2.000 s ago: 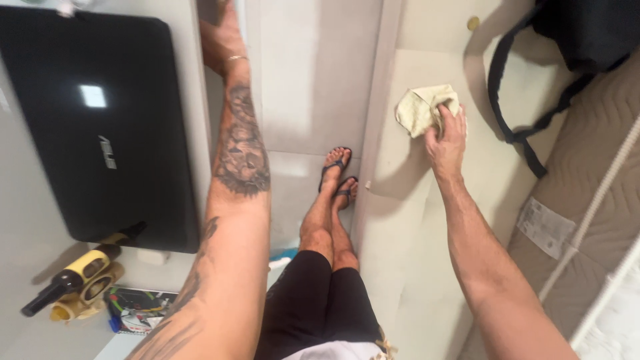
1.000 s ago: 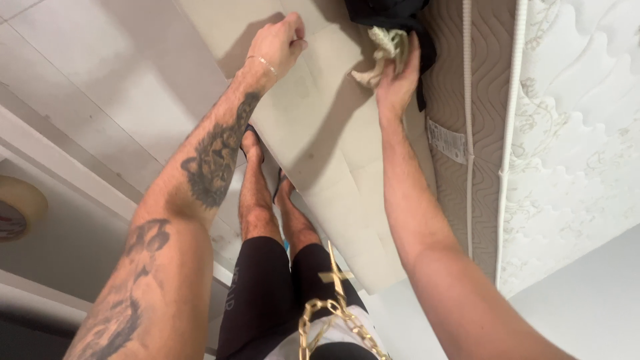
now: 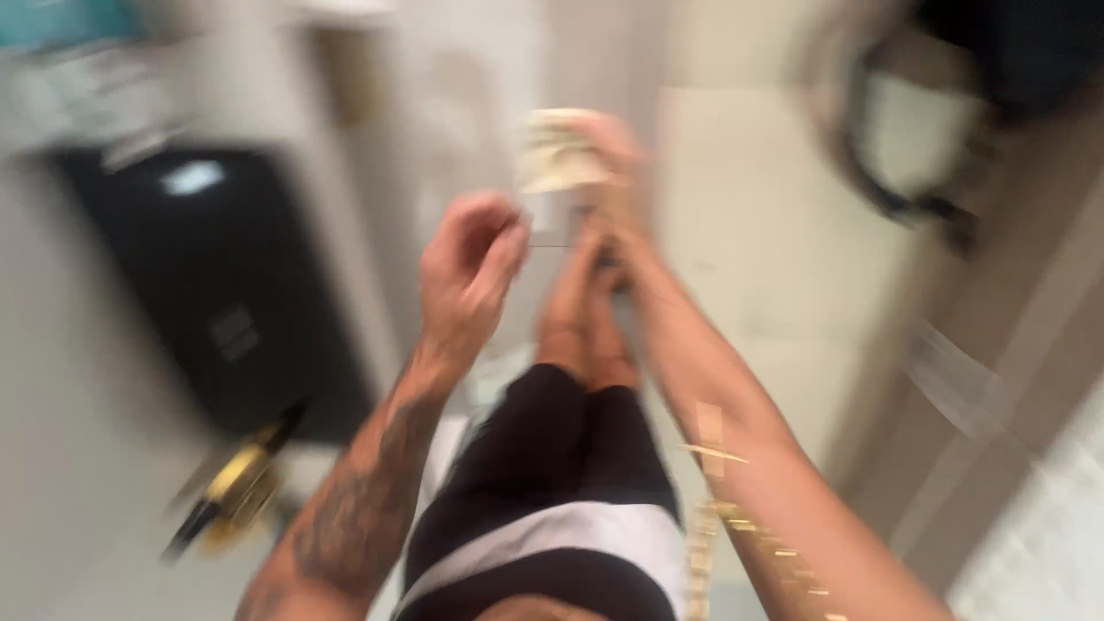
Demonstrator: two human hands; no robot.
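Note:
My right hand (image 3: pixel 614 155) grips a pale yellow cloth (image 3: pixel 561 151) in the upper middle, above my feet. Blur hides its fingertips. My left hand (image 3: pixel 474 254) is raised to the left of the cloth and below it, fingers curled, with nothing visible in it. Under my right forearm and to its right lies a cream flat surface (image 3: pixel 759 216). To the left of my left hand is a black laptop (image 3: pixel 216 293) with its lid down.
A dark bottle with a yellow label (image 3: pixel 233 474) lies near the laptop. A black bag (image 3: pixel 1026 52) with a strap (image 3: pixel 862 164) is at the upper right, beside a beige mattress side (image 3: pixel 983 285). A gold chain (image 3: pixel 733 517) dangles by my right forearm.
The view has swung left, so the laptop and bottle show again. My right hand has moved with the cloth from beside the black bag to near my left hand.

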